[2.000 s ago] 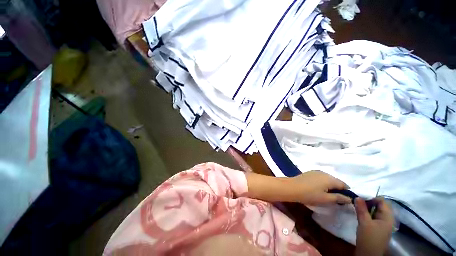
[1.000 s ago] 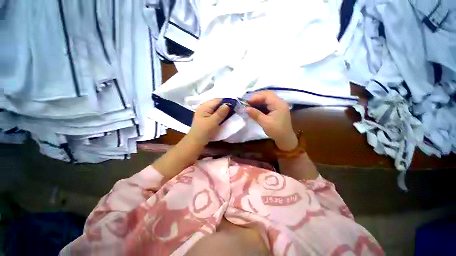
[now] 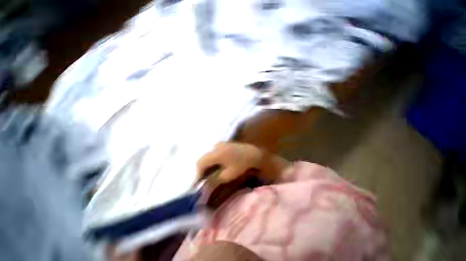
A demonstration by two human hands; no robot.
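Note:
The frame is strongly blurred. A white garment [image 3: 148, 168] lies in front of me, with a wide navy band [image 3: 148, 219] running along its near edge. My right hand [image 3: 235, 164] is curled at the right end of this band, its fingers closed on the cloth. A dark patch shows below the fingers, too blurred to name. A small skin-coloured patch under the band's left end may be my left hand [image 3: 120, 253]; it is mostly hidden and cut off by the bottom edge.
Crumpled white garments [image 3: 327, 30] lie at the far side, with tangled white strips [image 3: 301, 89] near the brown table edge [image 3: 276, 127]. Blurred pale cloth [image 3: 30, 193] is at the left. A blue object [image 3: 442, 102] stands beyond the floor at the right.
The view has swung to the right and blurred. The garment and navy band now appear lower left. My left hand, clear before, is almost out of view; the blue object has come in.

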